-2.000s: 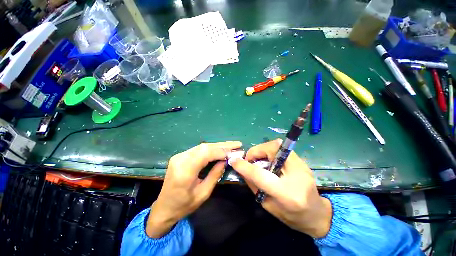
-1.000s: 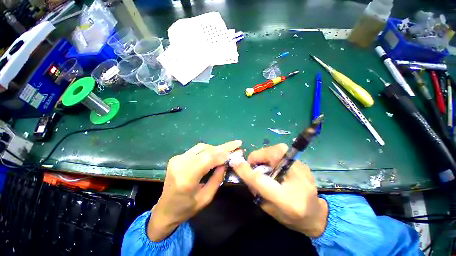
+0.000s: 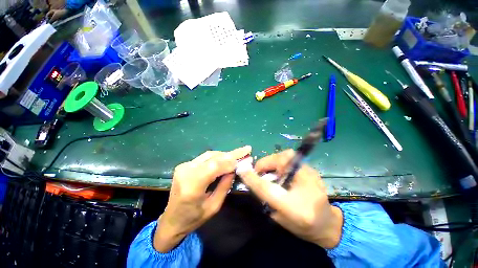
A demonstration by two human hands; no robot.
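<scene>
My left hand [image 3: 202,183] pinches a small part [image 3: 242,158] between thumb and fingertips above the bench's front edge. Only a thin reddish edge of the part shows; the rest is hidden by the fingers. My right hand [image 3: 299,201] holds a dark marker pen [image 3: 300,157], blurred, slanting up and to the right between its fingers. The same hand presses a white wiping cloth [image 3: 245,166] against the small part with its thumb. More white material shows under the right fingers.
On the green bench [image 3: 220,131] lie a red-yellow screwdriver [image 3: 276,89], blue pen [image 3: 330,109], yellow-green tool [image 3: 368,91], tweezers [image 3: 373,118] and hot air gun [image 3: 440,135]. At left are a solder spool [image 3: 83,97], black cable [image 3: 120,131] and plastic cups [image 3: 134,72]. Paper sheets [image 3: 204,47] lie upper centre.
The marker pen has tilted and shifted slightly with my right hand, and now looks blurred. Both hands stay together at the small part. A person's hand now shows at the top left.
</scene>
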